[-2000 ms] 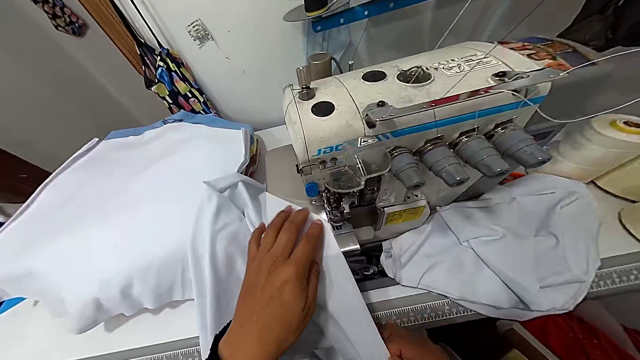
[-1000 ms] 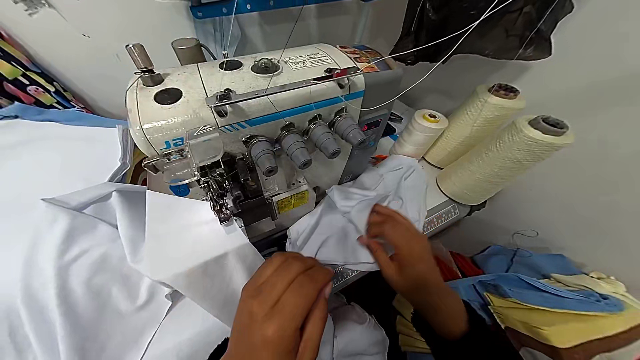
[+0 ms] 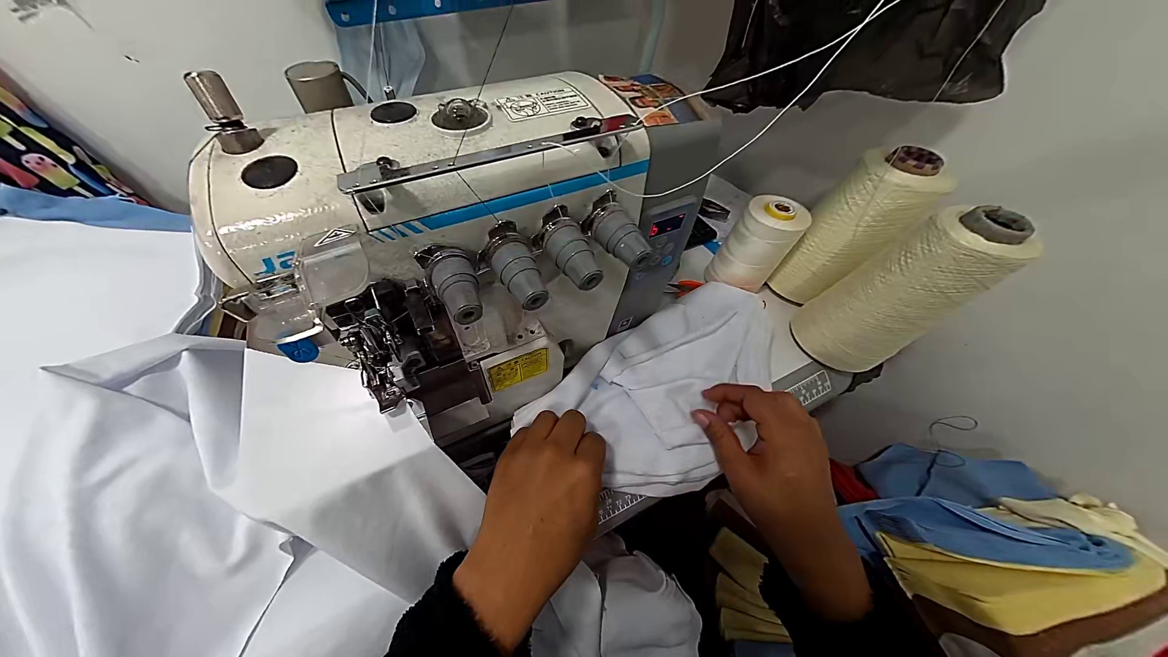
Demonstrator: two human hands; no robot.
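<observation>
An overlock sewing machine [image 3: 438,173] stands across the middle of the view. Folded white fabric pieces [image 3: 675,374] lie at its right front. My left hand [image 3: 547,484] rests with curled fingers on the near left edge of these pieces; whether it pinches the cloth is hidden. Over their right part is my right hand [image 3: 771,447], thumb and forefinger a little apart near the cloth. A large white fabric panel [image 3: 319,438] runs from under the presser foot area [image 3: 388,388] toward the left and front.
Three thread cones stand at the right: a small white one [image 3: 759,242] and two larger cream ones [image 3: 862,219], [image 3: 922,287]. Blue and yellow fabrics [image 3: 1022,566] are heaped at the lower right. A measuring tape strip [image 3: 620,506] lines the table edge. Threads run above the machine.
The view has swung right. My left hand has moved from the panel beside the presser foot to the folded white pieces. My right hand, earlier low by the table edge, is now over those pieces.
</observation>
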